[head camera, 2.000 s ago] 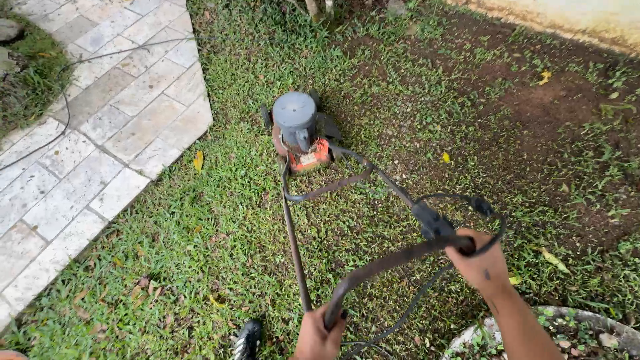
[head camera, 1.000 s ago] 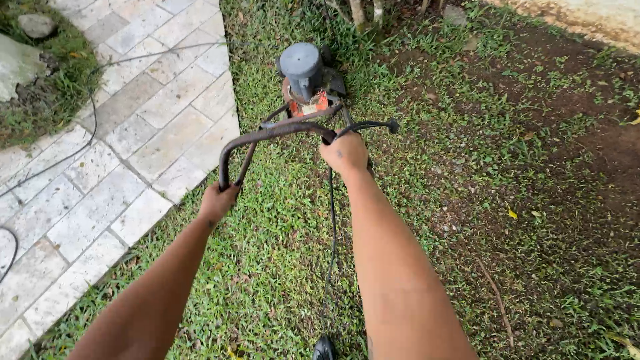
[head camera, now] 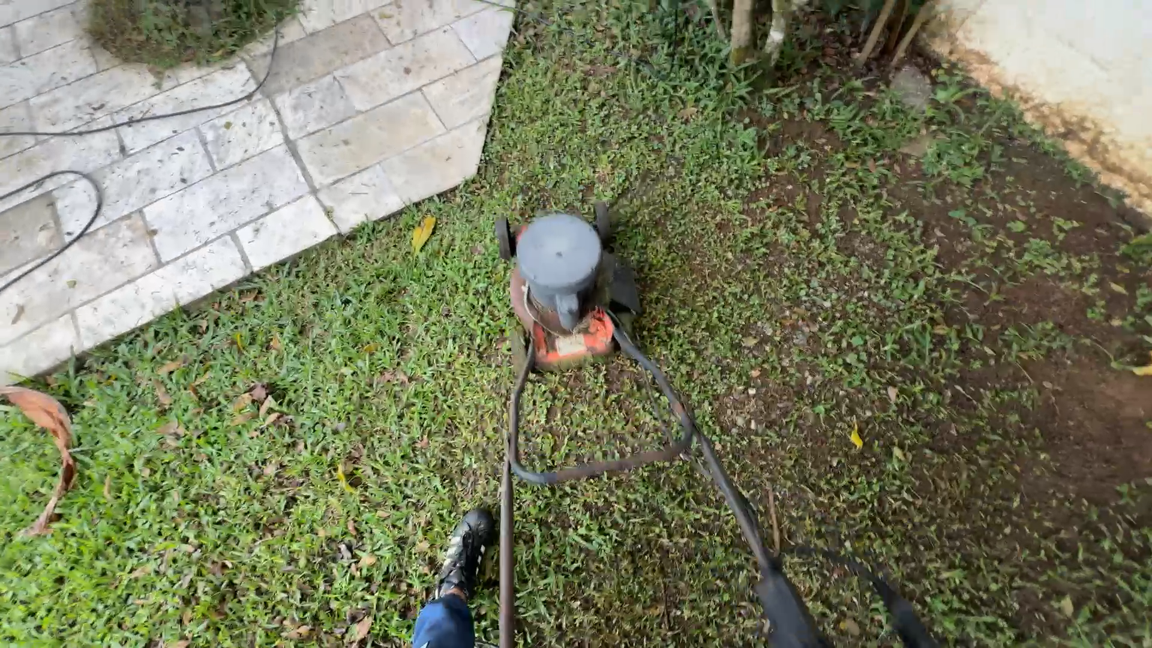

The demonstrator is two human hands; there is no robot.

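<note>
An electric lawn mower with a grey motor cover and a worn orange deck stands on the grass near the middle of the head view. Its dark metal handle runs toward me and leaves the frame at the bottom. A black switch box sits on the right handle bar, with a black cable beside it. Neither of my hands is in view, so what they hold is hidden. My foot in a black shoe is left of the handle.
Stone paving with a dark cable lies at upper left. A pale wall and thin trunks stand at upper right. A curled dry leaf lies at far left, and bare soil shows at right.
Both hands, seen on the mower's handle in the earlier frames, have gone out of view. The mower now shows lower in the frame, with more of its handle bars visible; the view has shifted.
</note>
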